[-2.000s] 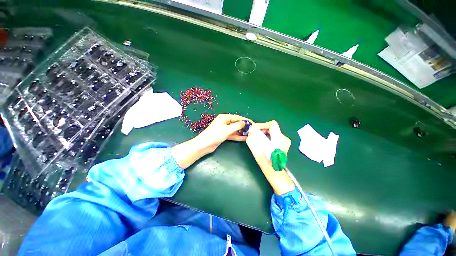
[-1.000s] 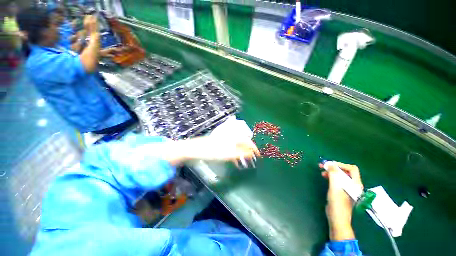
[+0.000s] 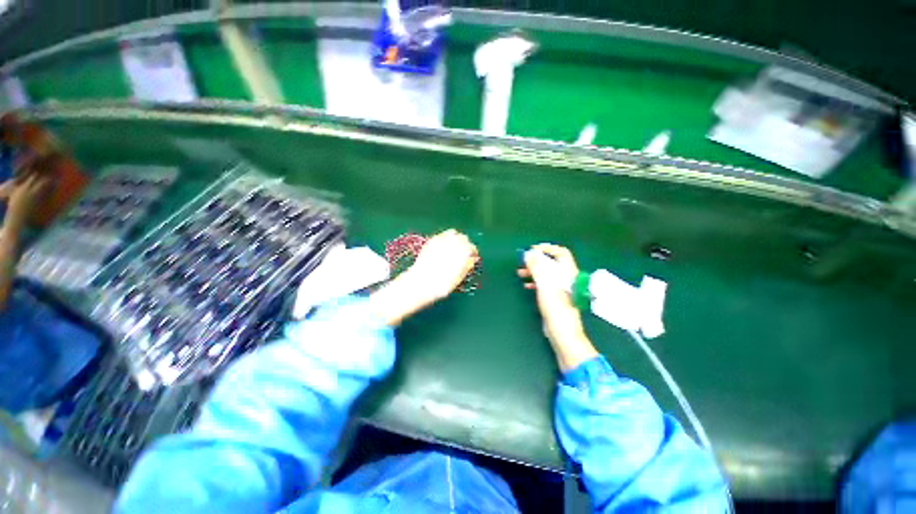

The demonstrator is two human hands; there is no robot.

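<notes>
My left hand [image 3: 447, 263] is over the right part of the pile of tiny red parts [image 3: 407, 247], its fingers bent and blurred; whether it holds anything is hidden. My right hand [image 3: 552, 273] is a little to the right, apart from the left, around a dispensing pen whose barrel is mostly hidden by the hand. The pen's green rear fitting [image 3: 582, 291] shows at the hand's right side. A pale air hose [image 3: 671, 383] trails from it past the right sleeve. No dark unit can be made out in either hand.
Clear trays [image 3: 226, 266] with dark units lie at left, beside a white left wipe [image 3: 341, 276]. A white right wipe [image 3: 646, 303] lies behind the green fitting. Dark units [image 3: 658, 252] lie at right. A metal rail [image 3: 542, 154] runs behind. Other people's blue sleeves show at both edges.
The view has swung from the left back to the bench. My left hand has moved from beside the left wipe onto the red parts; a second earlier, both hands were together at a dark unit.
</notes>
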